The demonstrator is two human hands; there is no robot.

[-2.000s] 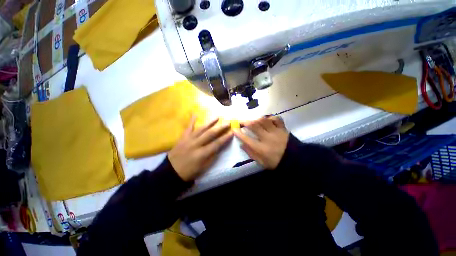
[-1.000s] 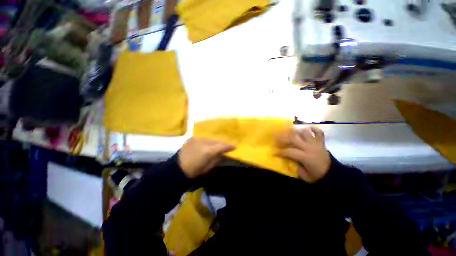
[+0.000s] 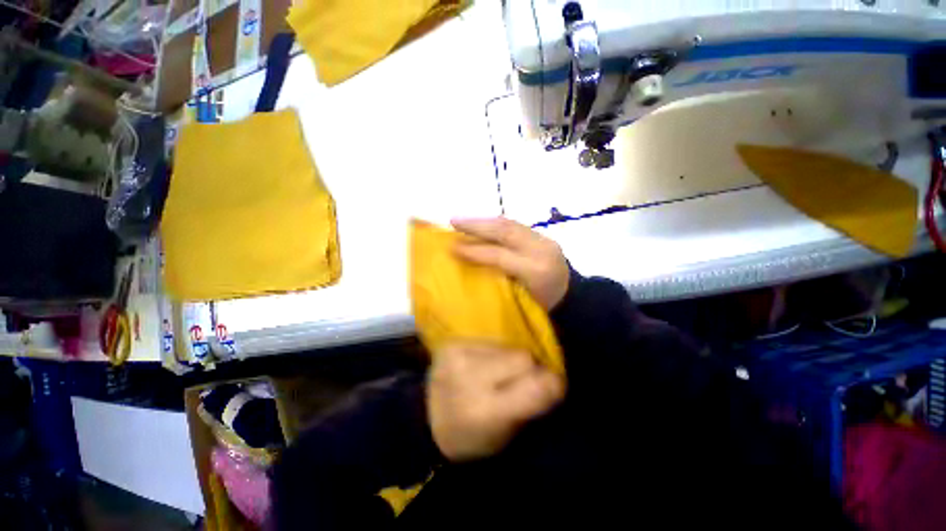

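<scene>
A folded yellow fabric panel (image 3: 472,296) is held in both hands at the table's front edge, left of the needle area. My left hand (image 3: 490,399) grips its lower end and is blurred; its fingers are curled. My right hand (image 3: 516,257) lies on the panel's upper right edge, its fingers over the cloth. The presser foot (image 3: 596,156) of the white sewing machine (image 3: 726,52) has no yellow cloth under it. A neat stack of yellow panels (image 3: 249,207) lies to the left. A pointed yellow piece (image 3: 835,192) lies on the right of the machine bed.
Looser folded yellow pieces (image 3: 363,31) lie at the upper left, beside a dark strip (image 3: 275,71). Scissors (image 3: 117,334) are at the far left table edge. An open box (image 3: 197,436) and a blue crate (image 3: 838,415) with magenta cloth stand below the table.
The yellow panel has come away from the needle towards my body and is turned more upright between my hands. My left hand has moved down and inward. The camera view has also shifted.
</scene>
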